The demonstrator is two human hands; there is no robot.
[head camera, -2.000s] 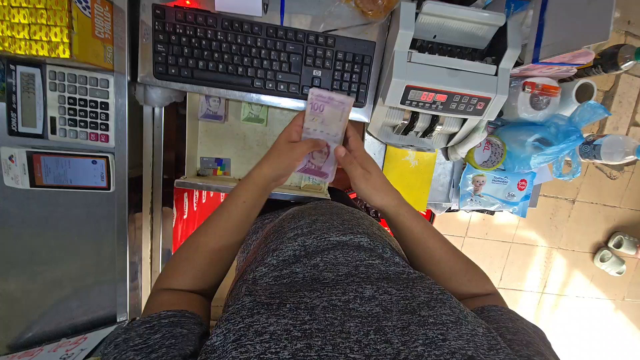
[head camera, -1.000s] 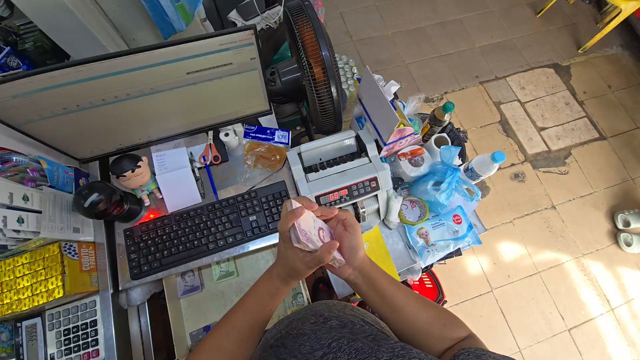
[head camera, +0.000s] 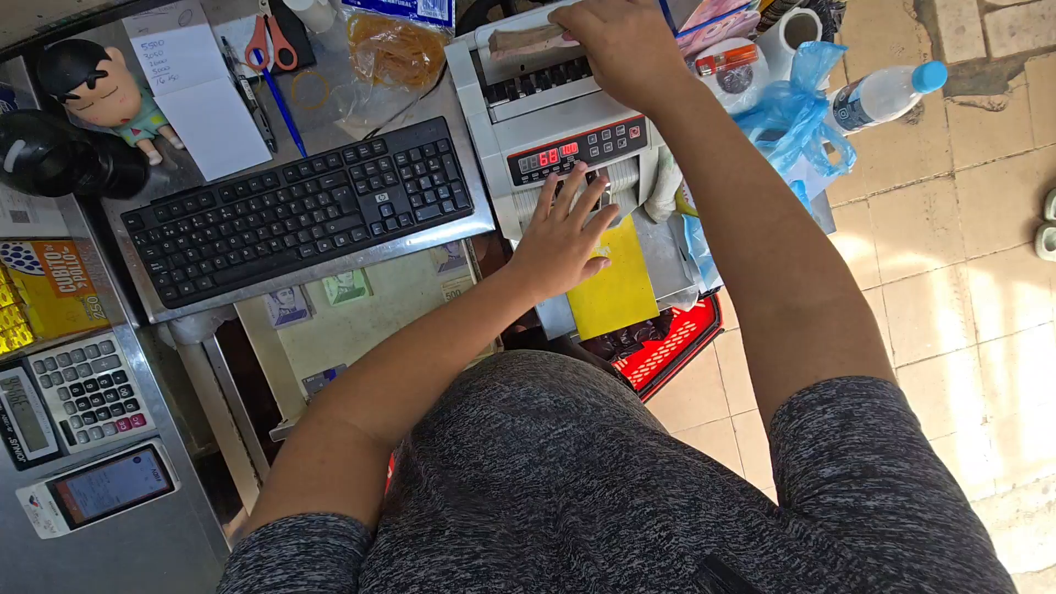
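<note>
A stack of banknotes lies in the top feed tray of a banknote counting machine, whose red display is lit. At the stack's right end is my right hand, its fingers curled down onto the notes. My left hand is spread over the machine's front, fingertips at the lower edge of the control panel, with nothing in it. Below it a yellow sheet sticks out under the machine. More banknotes lie in the drawer below the keyboard.
A black keyboard lies left of the machine. Behind it are a notepad, scissors, a blue pen and a figurine. A blue plastic bag and a bottle stand right; a calculator and card terminal lie left.
Both hands held the banknotes together in front of the machine; now they are apart. The right hand has moved with the notes to the top tray, and the left has let go.
</note>
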